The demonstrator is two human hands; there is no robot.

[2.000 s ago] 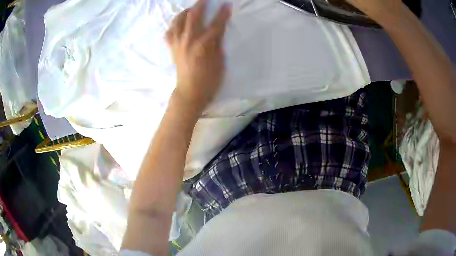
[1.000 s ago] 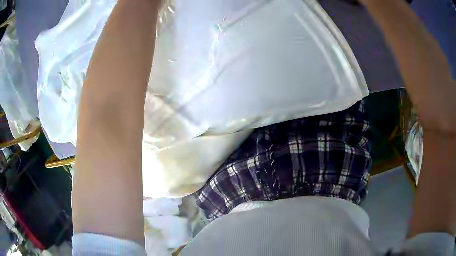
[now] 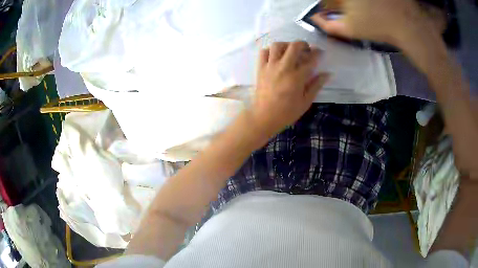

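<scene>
A large white garment (image 3: 209, 47) is spread on the table, its near part hanging over the front edge. My left hand (image 3: 285, 78) lies on the garment near its right part, fingers spread, somewhat blurred. My right hand (image 3: 375, 21) is closed around the handle of an iron (image 3: 361, 44) at the top right. The iron's pointed shiny tip faces left over the garment, just beyond my left fingers. Much of the iron is hidden by my right hand and forearm.
Grey-purple table cloth (image 3: 411, 78) shows at the right. Yellow rails (image 3: 73, 108) stand at the left edge, with a crumpled white pile (image 3: 94, 178) below. More white cloth (image 3: 437, 188) hangs at the right. My checked apron (image 3: 319, 152) touches the table's front.
My left arm has drawn back from the top and my left hand now rests farther right on the garment. My right hand has come into view with the iron, over the cloth. The garment's right part has shifted.
</scene>
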